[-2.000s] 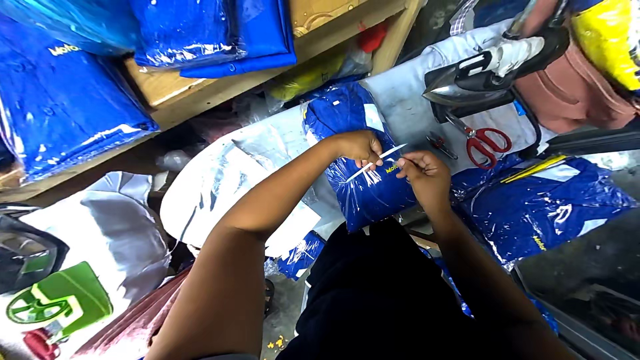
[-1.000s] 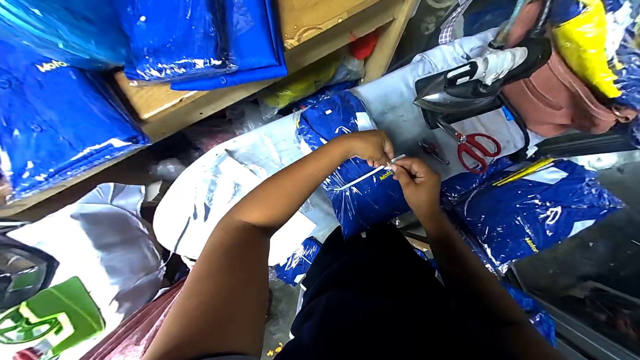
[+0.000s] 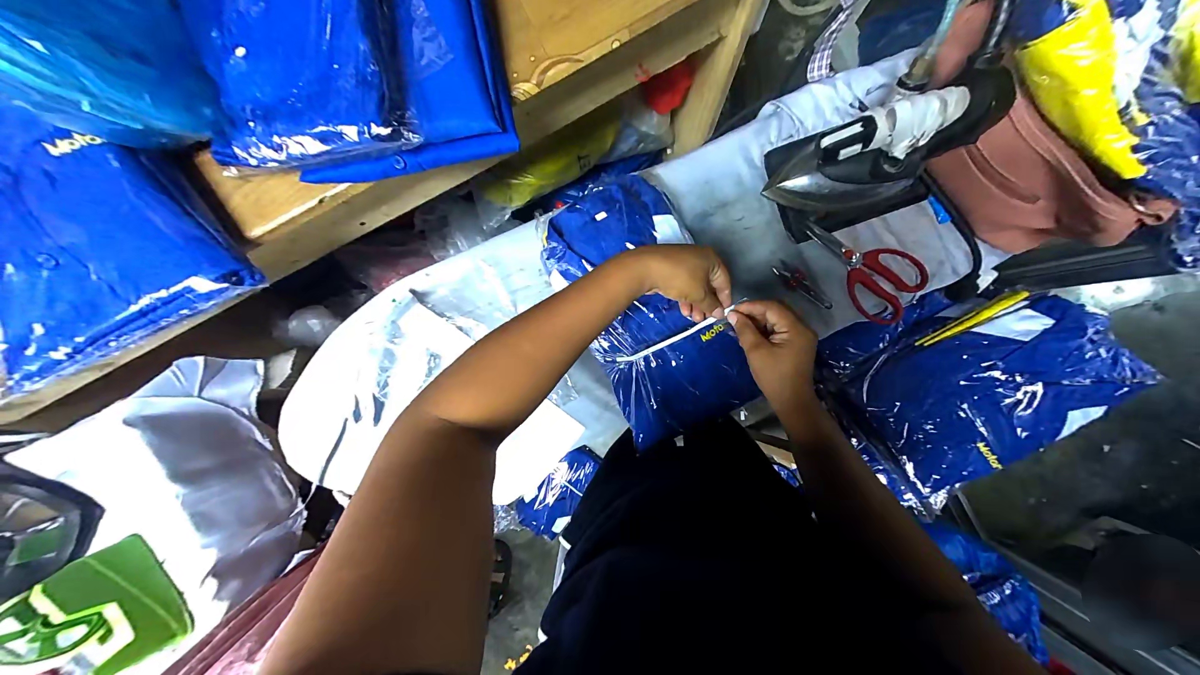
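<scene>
A blue garment in a clear plastic bag lies on the pale padded ironing board, close to my body. A thin white strip runs over it up to my fingertips. My left hand pinches the strip near its upper end. Beside it, almost touching, my right hand holds that end between thumb and fingers. Just right of my hands lie a small red-handled tool and red-handled scissors. Farther right, a clothes iron rests on a dark stand.
Bagged blue garments lie at the right, with yellow strips on top. More bagged blue garments rest on a wooden shelf at upper left. White fabric is at lower left, and a salmon-coloured cloth beyond the iron.
My hands stay together over the bagged garment. The white strip, held out more to both sides two seconds ago, now trails mostly to the left of my fingers.
</scene>
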